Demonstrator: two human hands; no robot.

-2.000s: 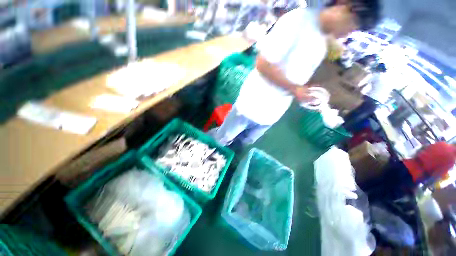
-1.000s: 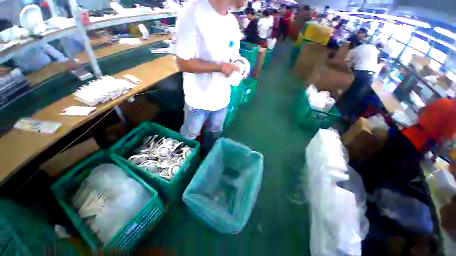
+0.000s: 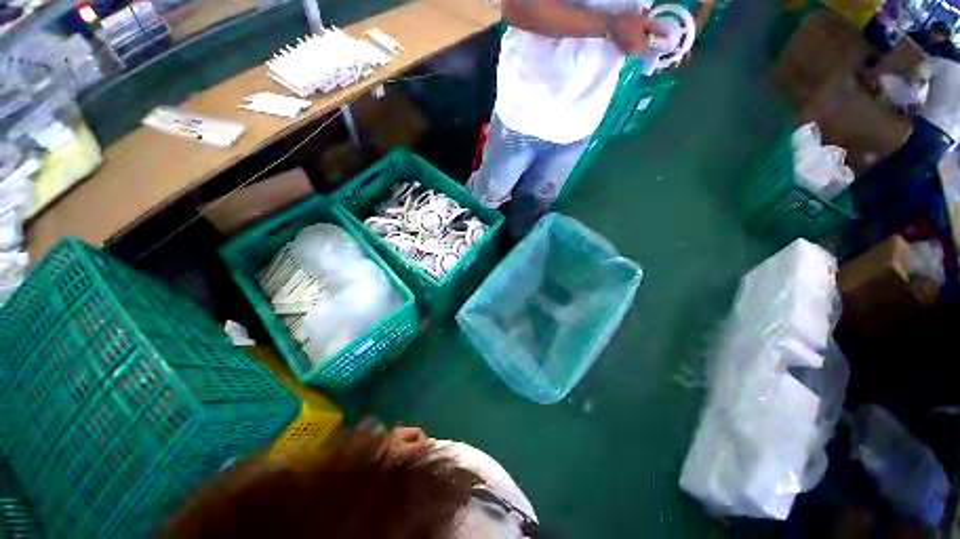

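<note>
Neither of my hands is in view. Nearest in front on the floor stands a green crate with a clear plastic liner (image 3: 551, 305); it looks empty. Left of it a green crate holds a heap of white ring-shaped parts (image 3: 430, 226). Beside that, another green crate holds thin white strips (image 3: 292, 286) and cloudy clear film (image 3: 339, 284). On the brown bench lie fanned flat white parts (image 3: 324, 61) and a long bagged item (image 3: 195, 126) with black print.
Stacked green crates (image 3: 137, 390) stand at left, a yellow crate (image 3: 311, 421) beside them. A person (image 3: 558, 84) stands by the bench holding a white ring-shaped part. Brown hair of another person (image 3: 326, 490) fills the bottom edge. A film-wrapped white stack (image 3: 763, 390) stands right.
The view has tilted down and shifted left. The crates and bench now sit further right in the picture, and the stacked green crates and the brown-haired head have come into view.
</note>
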